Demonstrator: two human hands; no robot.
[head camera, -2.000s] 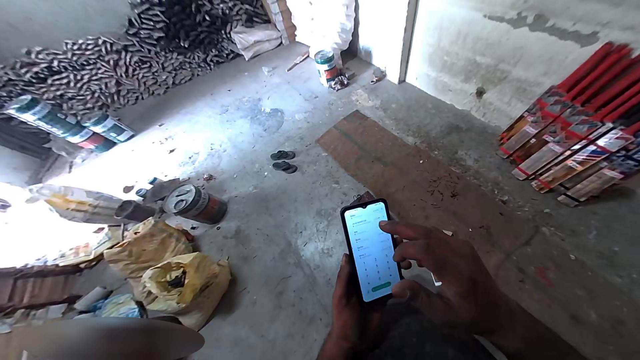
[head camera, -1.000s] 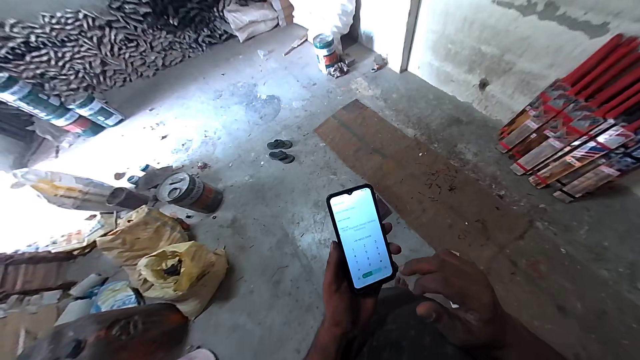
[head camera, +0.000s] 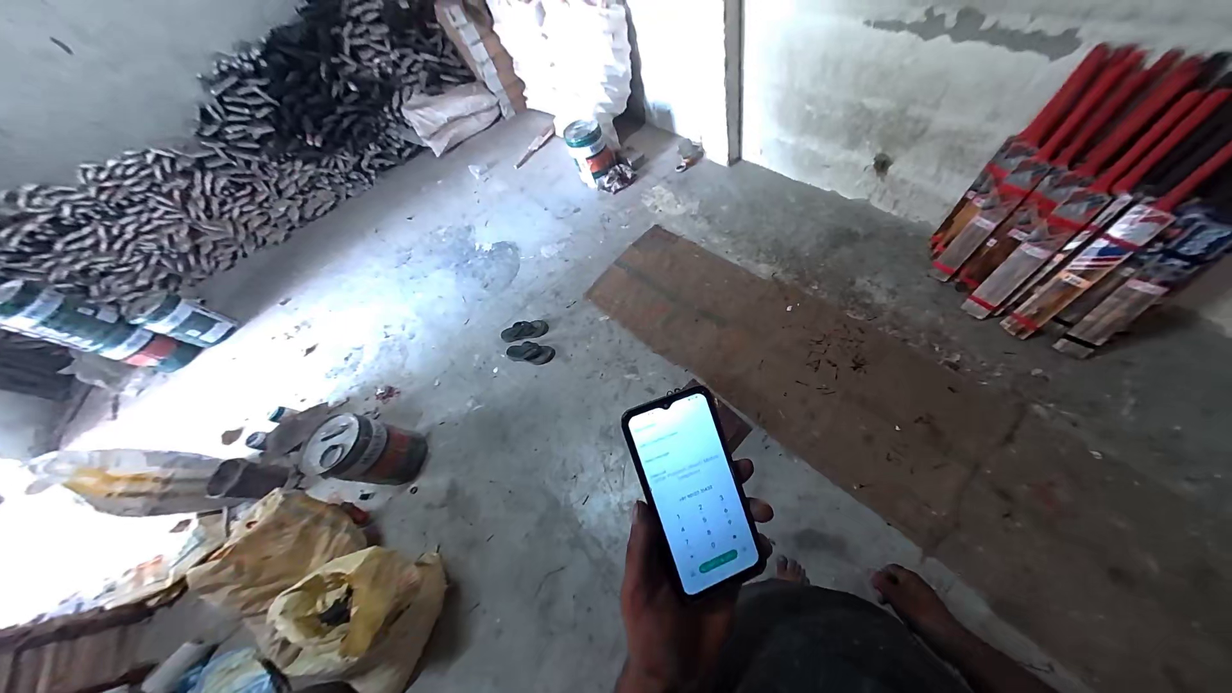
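My left hand (head camera: 674, 616) holds a smartphone (head camera: 695, 491) upright at the lower middle of the view. The phone's case edge is dark, and its lit screen shows a number keypad with a green button at the bottom. The thumb lies along the left edge, and the fingertips wrap round the right edge. My right hand is not in view. Below and to the right of the phone are a dark-clothed knee and bare feet (head camera: 914, 597) on the floor.
A brown sheet (head camera: 770, 356) lies on the concrete floor, near a pair of slippers (head camera: 527, 342). Cricket bats (head camera: 1068, 231) lean on the right wall. Paint buckets (head camera: 371, 449), yellow sacks (head camera: 361, 606) and a heap of dark pieces (head camera: 183, 212) are at the left.
My right hand, over the screen two seconds ago and beside the phone one second ago, has left the view. The left hand still holds the phone.
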